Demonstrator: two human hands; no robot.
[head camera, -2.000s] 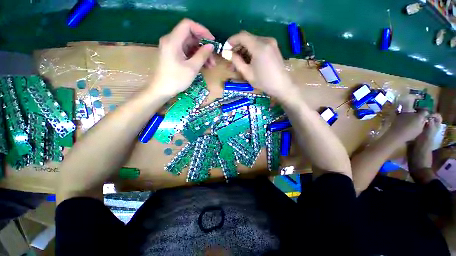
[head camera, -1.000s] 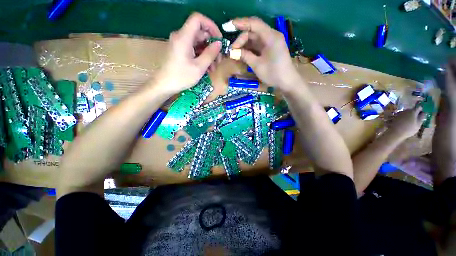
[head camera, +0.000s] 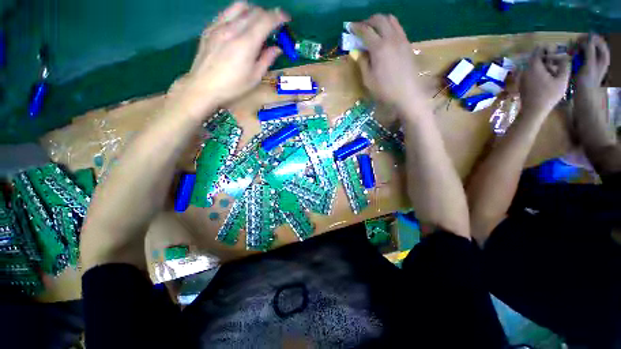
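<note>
My left hand (head camera: 235, 51) is blurred at the belt's near edge, its fingertips beside a blue battery (head camera: 287, 43); whether it touches or grips it is unclear. A small green circuit board (head camera: 309, 49) sits just right of that battery. My right hand (head camera: 387, 58) has its fingertips on a white-labelled piece (head camera: 351, 41), which looks like a battery; its body is mostly hidden. Thin wires show between it and the board. A white-labelled blue battery (head camera: 295, 84) lies on the cardboard below, with leads at its left end.
Green panel strips (head camera: 255, 215) lie piled mid-cardboard with several blue batteries (head camera: 280, 138) on and around them. Another strip pile (head camera: 51, 218) is at left. Labelled batteries (head camera: 463, 76) lie at right, beside another person's hands (head camera: 545, 82). The green belt (head camera: 136, 41) runs behind.
The view has shifted. My hands have moved apart, and a battery and small board now show between them. A labelled battery now lies below them. The other person's hands have come closer together.
</note>
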